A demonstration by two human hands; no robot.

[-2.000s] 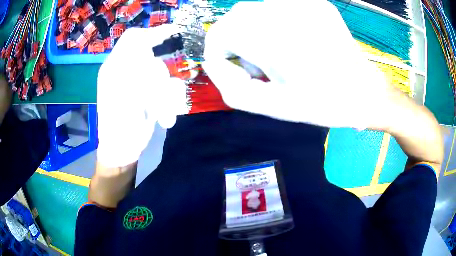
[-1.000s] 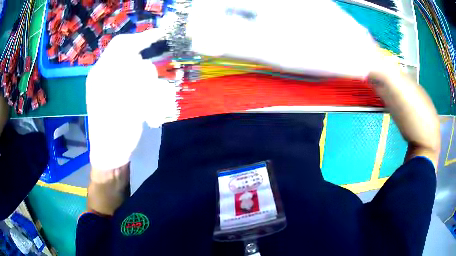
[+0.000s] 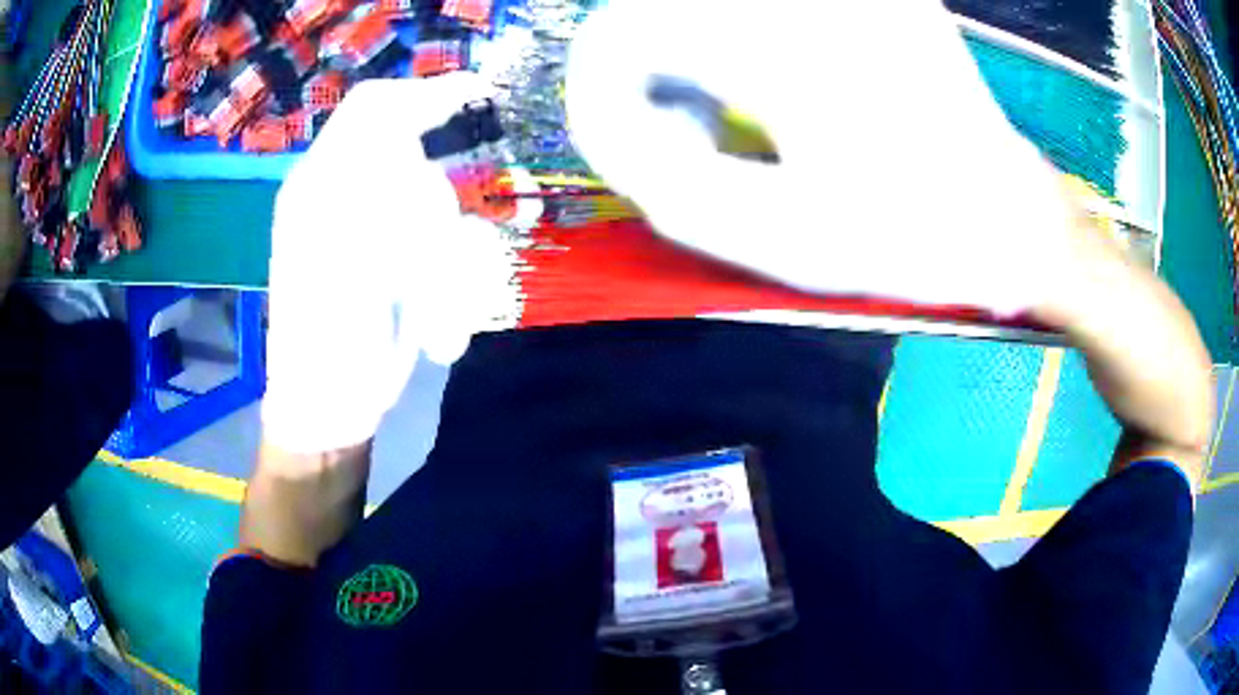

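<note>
My left hand (image 3: 356, 258), in an overexposed white glove, holds a red-and-black connector (image 3: 478, 166) at its fingertips. My right hand (image 3: 815, 163), also in a bright white glove, is over the wire bundles just right of the connector; its fingers are washed out and I cannot tell what they hold. Thin yellow and dark strands run from the connector toward it. Red wires (image 3: 612, 276) lie nearest my body, with silvery terminals (image 3: 538, 102) at the left ends. Teal-green wires (image 3: 1053, 116) and black wires (image 3: 1073, 27) show beyond my right hand.
A blue bin (image 3: 218, 166) heaped with loose connectors stands at the upper left. Wired harnesses (image 3: 68, 177) lie at the far left, and mixed-colour wires (image 3: 1202, 82) at the far right. A blue crate (image 3: 252, 367) is on the floor. A dark sleeve of another person (image 3: 61, 394) shows at the left.
Since one second ago, my right hand has lowered over the red wires and its fingers show a gap. My left hand still holds the connector. The view has shifted slightly.
</note>
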